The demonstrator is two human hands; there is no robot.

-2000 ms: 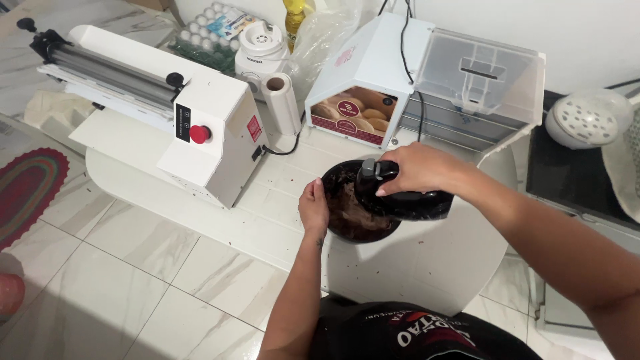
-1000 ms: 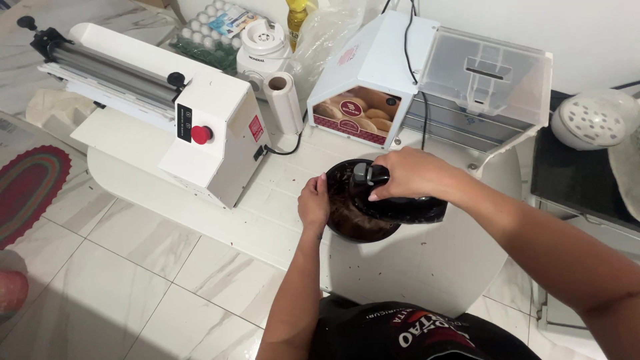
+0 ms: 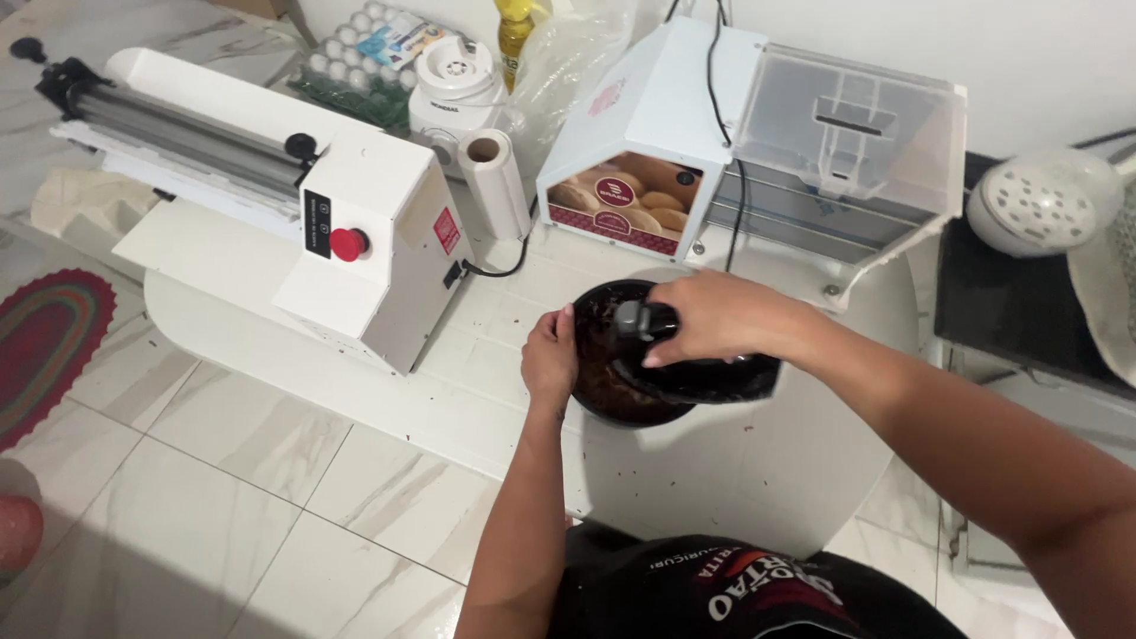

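Note:
A round black bowl (image 3: 612,410) with dark brown contents stands on the white table. My left hand (image 3: 550,355) grips the bowl's left rim, its fingers over the edge. Above the bowl's right side, my right hand (image 3: 701,319) is closed around the black handle of a dark, shiny vessel (image 3: 710,380), which is tilted over the bowl. The vessel's exact kind cannot be told, and its mouth is mostly hidden. Small brown crumbs lie scattered on the tabletop (image 3: 657,479) around the bowl.
Left stands a white dough sheeter (image 3: 373,222) with a red button. Behind are a paper roll (image 3: 494,182), a blender base (image 3: 457,89), an egg tray (image 3: 355,53) and an oil bottle (image 3: 515,35). A white machine (image 3: 648,98) with a clear cover (image 3: 852,133) stands beyond the bowl.
My right hand and the tilted dark vessel have shifted slightly over the bowl. My left hand stays on the bowl's rim.

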